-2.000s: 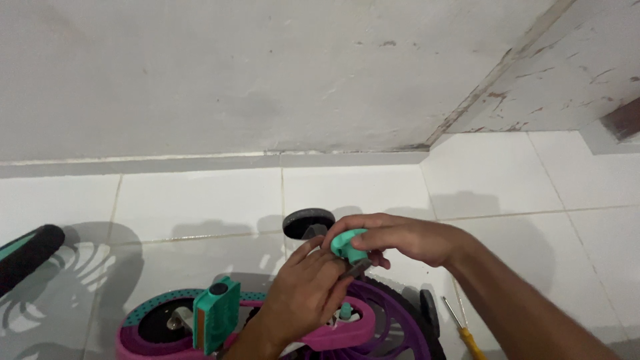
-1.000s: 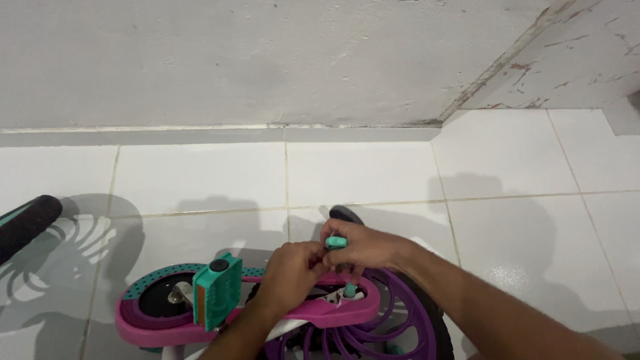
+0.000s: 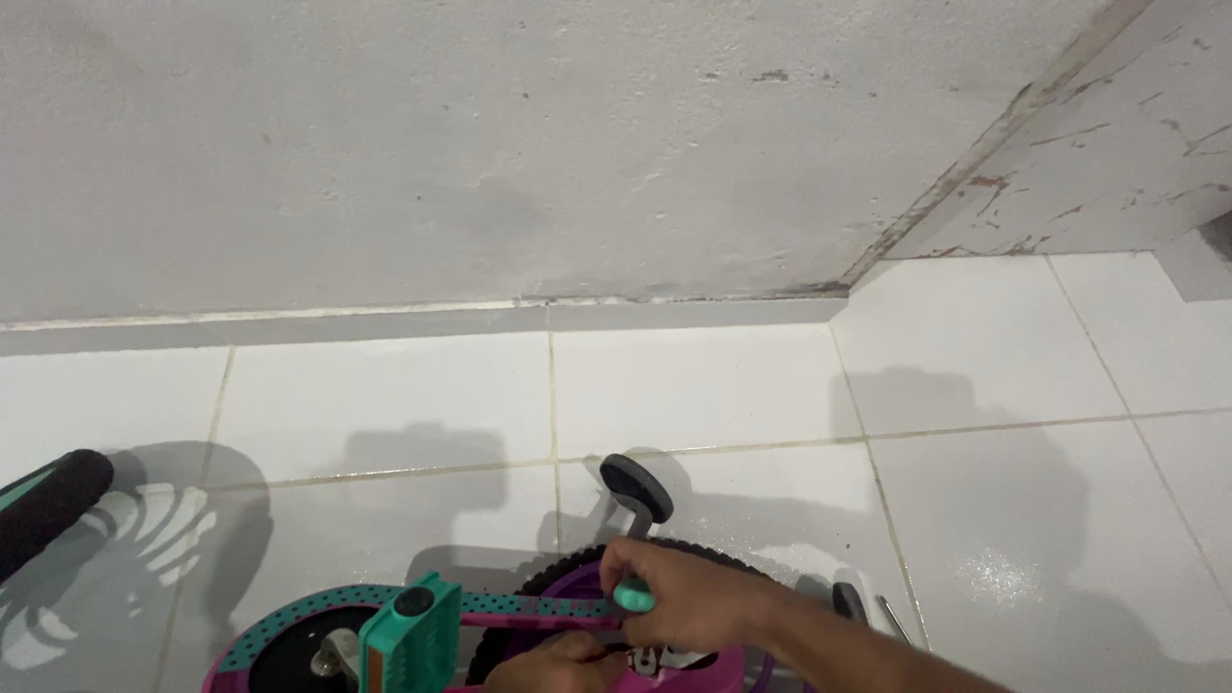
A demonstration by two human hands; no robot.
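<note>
A small children's bicycle with a pink and teal dotted chain guard (image 3: 318, 604) shows at the bottom of the head view, its purple rear wheel behind. My right hand (image 3: 688, 597) grips a small teal plastic piece (image 3: 632, 595) over the rear part of the guard. My left hand (image 3: 558, 664) is low beside it, fingertips at the metal fittings (image 3: 654, 662) near the axle; whether it holds something is hidden. A teal pedal (image 3: 411, 635) stands left of my hands. A black training wheel (image 3: 636, 488) on a grey bracket sticks up just beyond my right hand.
A black and teal bicycle tyre or grip (image 3: 53, 505) enters at the left edge. On the white tiled floor (image 3: 693, 385), a screwdriver's metal shaft (image 3: 895, 621) lies at the right beside a dark wheel-like part (image 3: 850, 603). A rough grey wall (image 3: 433, 164) rises behind.
My hands have parted: the right, with the teal piece, is now above and right of the left, which is lower by the fittings. The training wheel shows more fully than one second ago.
</note>
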